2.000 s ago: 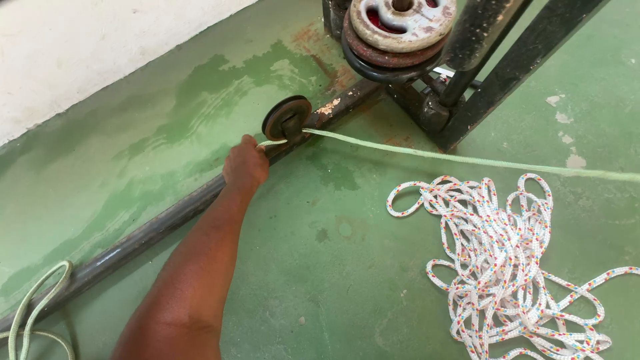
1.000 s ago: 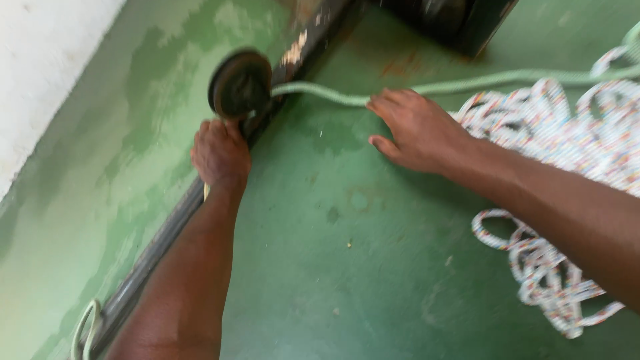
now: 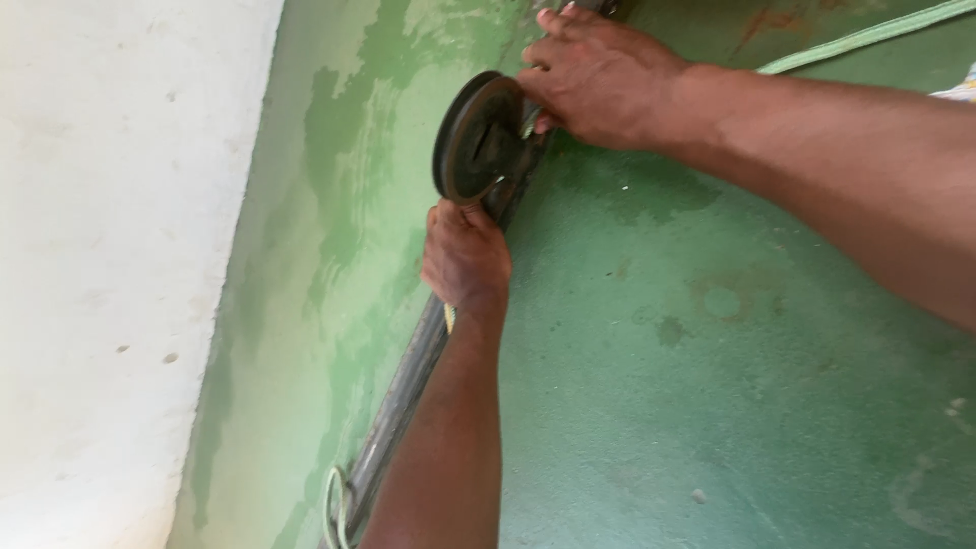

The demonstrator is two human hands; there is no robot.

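A dark grooved pulley wheel (image 3: pixel 482 141) stands on a dark metal pipe (image 3: pixel 408 381) that runs diagonally along the floor. Just below the wheel, my left hand (image 3: pixel 467 255) is closed around the pale green rope, whose end part shows under the wrist. My right hand (image 3: pixel 595 76) is at the upper right of the wheel, fingers bent over the pipe; a bit of rope shows beside its thumb, but its grip is partly hidden. From behind the right forearm the pale green rope (image 3: pixel 862 42) runs off to the upper right.
A loop of light green rope (image 3: pixel 332 507) lies by the pipe at the bottom. The white wall (image 3: pixel 122 229) rises at the left of the green floor (image 3: pixel 686 396). An edge of white rope (image 3: pixel 962 88) shows at the far right.
My right hand, out of view two seconds ago, has moved left from the rope by the white pile to the pulley wheel. My left hand stays below the wheel. The view has shifted closer.
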